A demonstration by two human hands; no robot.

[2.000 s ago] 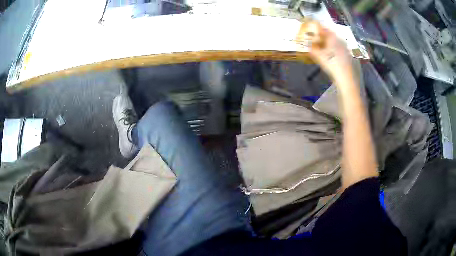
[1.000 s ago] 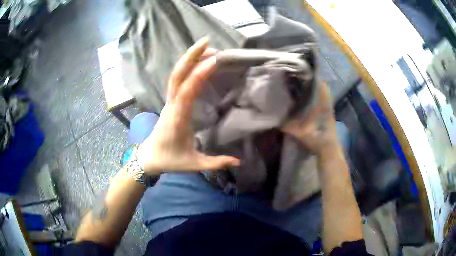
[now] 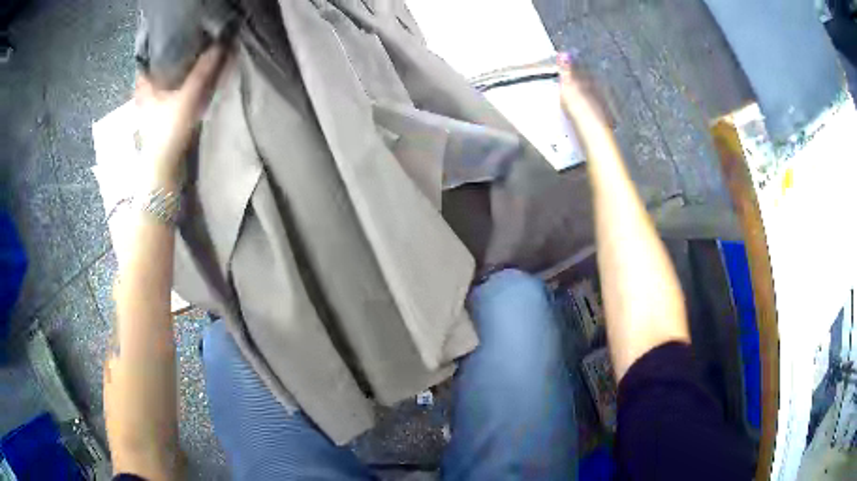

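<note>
A bundle of taupe cloth pieces [image 3: 329, 188] fans out from the top left over the white bench and down between my knees. My left hand [image 3: 179, 99] is at the bundle's upper left with its fingers closed on the gathered cloth. My right hand [image 3: 578, 86] is off to the right of the cloth, above the bench's right edge, small and blurred. A thin dark curved line runs across the bench to this hand; I cannot tell if it is a cord or a gap in the bench, or if the hand holds anything.
The white bench [image 3: 503, 38] stands under and behind the cloth. A white table with a tan wooden edge [image 3: 756, 244] runs along the right. Blue material [image 3: 742, 319] shows beneath that edge, and a blue item [image 3: 42, 446] lies low at the left.
The cloth has spread out and lies lower over my knees. My left hand has moved up and left and closed on cloth. My right hand has moved up, away from the cloth.
</note>
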